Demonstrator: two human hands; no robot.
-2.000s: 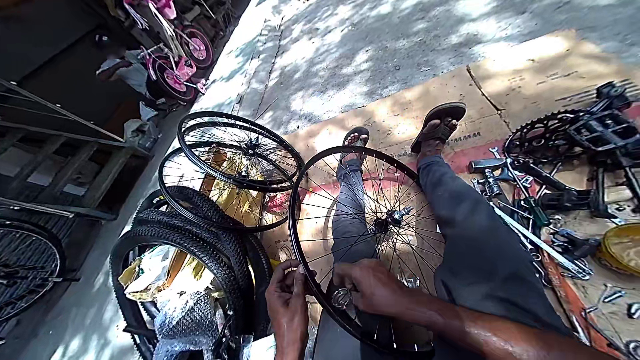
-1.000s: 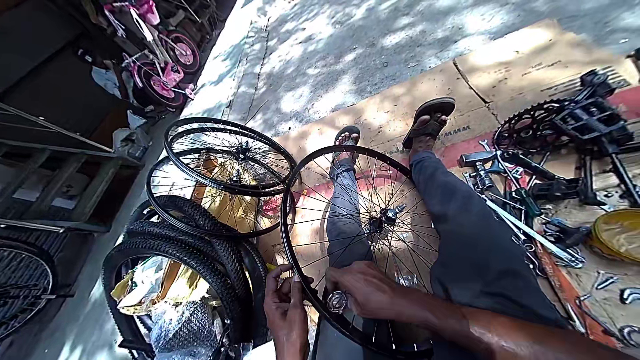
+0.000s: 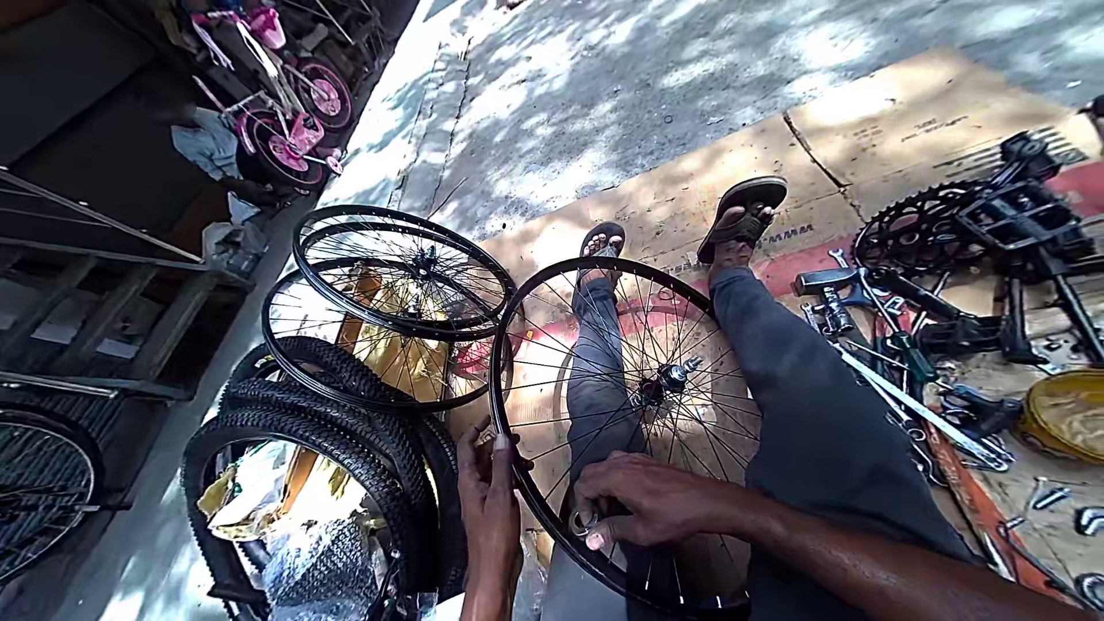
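A spoked black bicycle wheel (image 3: 509, 349) without a tyre leans over my legs, its silver-ended hub (image 3: 677, 375) near the middle. My left hand (image 3: 489, 470) holds the rim at its left side, thumb and fingertips at the edge. Inside the lower left of the rim, my right hand (image 3: 630, 500) is closed around a small round metal tool (image 3: 583, 521), probably a spoke wrench, beside the spokes. The fingers hide most of that tool.
More bare wheels (image 3: 405, 323) lie stacked at the left, above knobby tyres (image 3: 328, 414). Cardboard (image 3: 906, 129) covers the ground. At the right are a crankset (image 3: 923, 228), a hammer (image 3: 828, 279), spanners and a yellow bowl (image 3: 1065, 414). Pink children's bicycles (image 3: 293, 138) stand at the upper left.
My left hand has shifted a little along the left side of the rim. My right hand has turned, its thumb now pointing down by the small metal tool.
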